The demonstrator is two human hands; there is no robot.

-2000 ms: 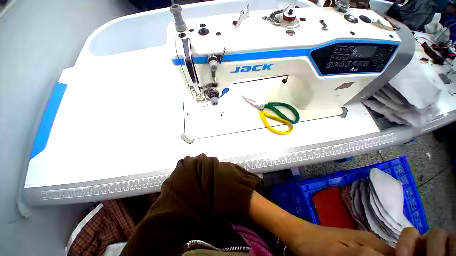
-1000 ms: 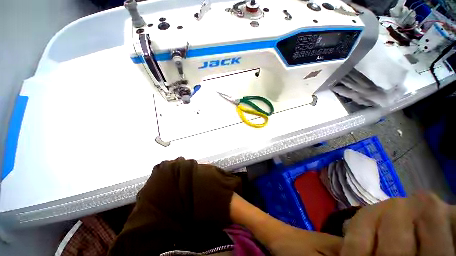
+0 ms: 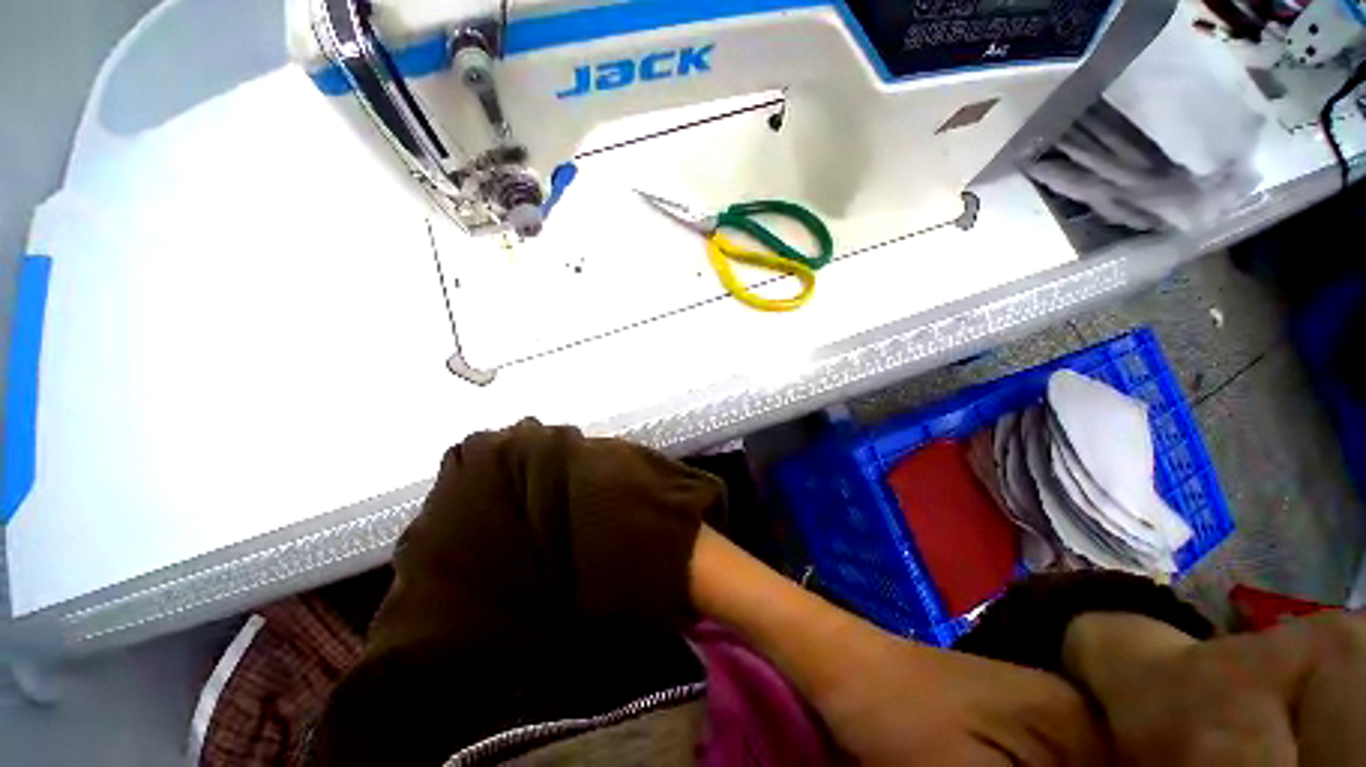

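My left hand [image 3: 974,716] reaches across from a pushed-up brown sleeve to the lower right, its fingers hidden or cut off. My right hand [image 3: 1251,692] is beside or over it at the lower right, blurred and cut by the edge, with a dark cuff behind it. I cannot tell whether either holds anything. Snips [image 3: 764,255] with one green and one yellow handle lie on the bed of the white JACK sewing machine [image 3: 659,128], away from both hands. A reddish-brown checked cloth [image 3: 285,689] shows below the table at the lower left.
The machine table's ruler-marked edge [image 3: 749,402] crosses the view. A blue crate [image 3: 839,517] on the floor holds a red piece [image 3: 954,525] and white-grey pieces [image 3: 1086,480]. More grey-white pieces [image 3: 1161,143] lie right of the machine. A red object [image 3: 1273,605] is on the floor.
The view has tilted down, so the machine's top has left the picture and more of the crate shows. My right hand has turned or shifted, and its dark cuff now shows more.
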